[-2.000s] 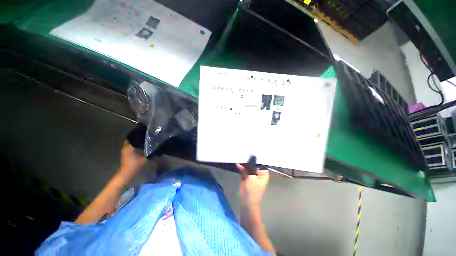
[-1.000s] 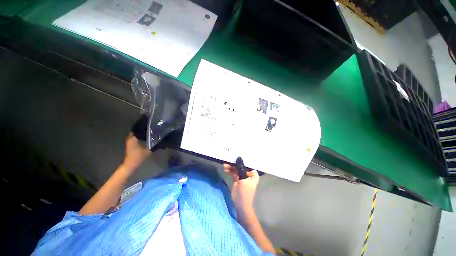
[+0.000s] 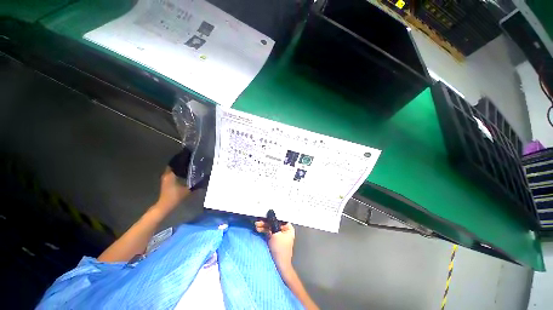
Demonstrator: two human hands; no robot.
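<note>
My right hand (image 3: 278, 232), with a black cot on a fingertip, grips the lower edge of a white instruction sheet (image 3: 285, 172) with text and small dark photos. The sheet is tilted in front of the bench edge. My left hand (image 3: 176, 181), its fingers hidden by something black, is at the left beside a shiny clear plastic bag (image 3: 197, 142). The bag lies partly behind the sheet; whether the hand grips the bag or something under it is hidden. Another printed sheet (image 3: 182, 48) lies on the green bench mat (image 3: 388, 139) at upper left.
A deep black bin (image 3: 364, 60) stands on the bench beyond the sheet. A slotted black rack (image 3: 485, 151) is at the bench's right end. Small labelled black boxes (image 3: 539, 187) are at the far right. Yellow-black tape (image 3: 449, 275) runs along the grey floor.
The held sheet and my right hand have moved left and down, closer to my body. The sheet's right part, curled a second ago, is flatter. My left hand has shifted slightly right.
</note>
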